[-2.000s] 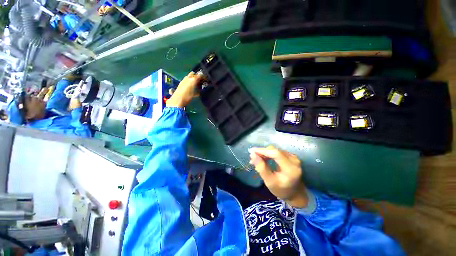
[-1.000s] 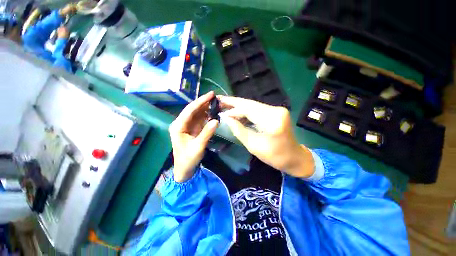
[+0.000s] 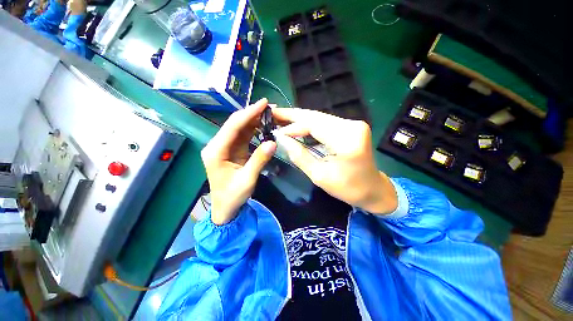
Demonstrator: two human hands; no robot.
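Note:
A small black module (image 3: 267, 123) is held edge-on between both hands, in front of the chest. My left hand (image 3: 234, 160) pinches it between thumb and fingers from the left. My right hand (image 3: 339, 157) touches it from the right with its fingertips; a thin pale shape shows under these fingers, too unclear to name. The narrow black tray (image 3: 327, 69) lies behind the hands, with modules in its two far pockets. The wider black tray (image 3: 433, 135) on the right holds several modules with silver-gold faces.
A blue box (image 3: 210, 72) with knobs bears a clear cup (image 3: 190, 31). A white machine (image 3: 94, 157) with a red button stands left, an orange connector (image 3: 110, 272) at its front edge. A green-topped block (image 3: 484, 75) and dark trays (image 3: 502, 31) are far right. Another person's hands show top left.
My left hand has come back from the narrow tray and both hands have met at a small black module. Over the last second they barely move while the view shifts slightly.

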